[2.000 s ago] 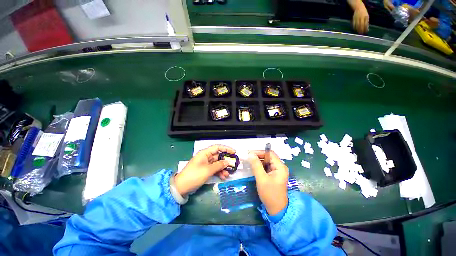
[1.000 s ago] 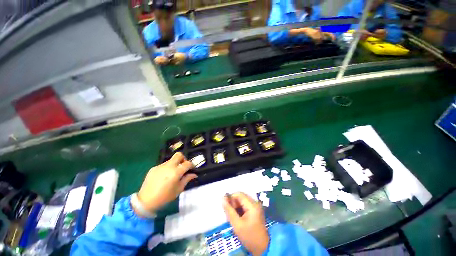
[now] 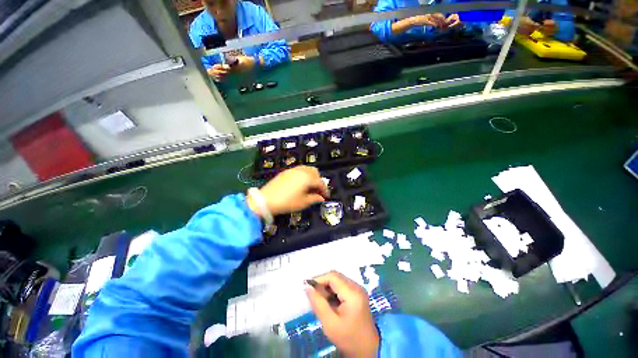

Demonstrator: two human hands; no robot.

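Note:
My left hand (image 3: 292,191) reaches over the near black foam tray (image 3: 318,236). Its bent fingertips are at a back-row unit; whether they grip it cannot be told. Black units with gold and white patches sit in this tray, one (image 3: 331,213) just below my fingers; my hand and sleeve hide several pockets. My right hand (image 3: 343,308) holds dark tweezers (image 3: 323,291), above a blue sheet of pads (image 3: 381,302). White paper strips (image 3: 280,276) lie between tray and right hand.
A second filled tray (image 3: 315,155) stands behind, near the rail. White squares (image 3: 458,255), a black bin (image 3: 516,234) and white paper (image 3: 584,252) are at right. Bagged parts (image 3: 66,297) lie at left. People in blue smocks (image 3: 245,35) work beyond the rail.
The filled tray now sits farther back, and another tray with units shows nearer me. My left hand moved from holding a unit near my right hand to over the near tray.

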